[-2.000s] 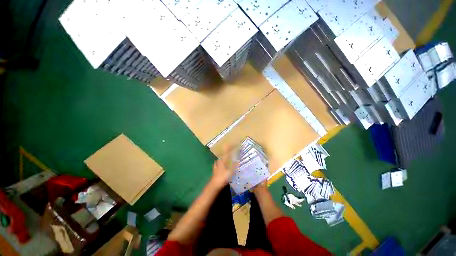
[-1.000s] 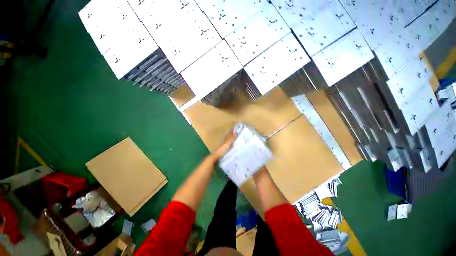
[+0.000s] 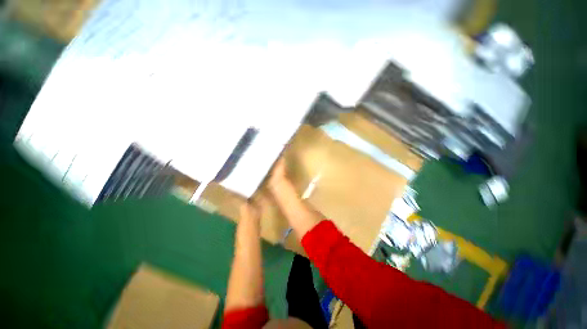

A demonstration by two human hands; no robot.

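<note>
The frame is blurred and the part tops are glaring white. My left hand (image 3: 250,209) and my right hand (image 3: 278,177) are at the near end of a white-topped block of nested brackets (image 3: 248,180), one on each side of it. The block lines up with the near edge of the stacked rows (image 3: 161,96). My fingers are blurred against it, so how firmly they grip does not show. The tan board (image 3: 351,186) lies bare to the right of my hands.
Silver stacks (image 3: 431,119) stand at the right. Loose brackets (image 3: 412,231) lie on the green floor beside the yellow line. A blue crate (image 3: 529,286) is at the lower right, a brown cardboard piece (image 3: 164,302) at the lower left. A pale strip (image 3: 367,148) crosses the board.
My hands and the block have moved from over the tan board to the front of the stacked rows, on the left. The view has shifted and blurred.
</note>
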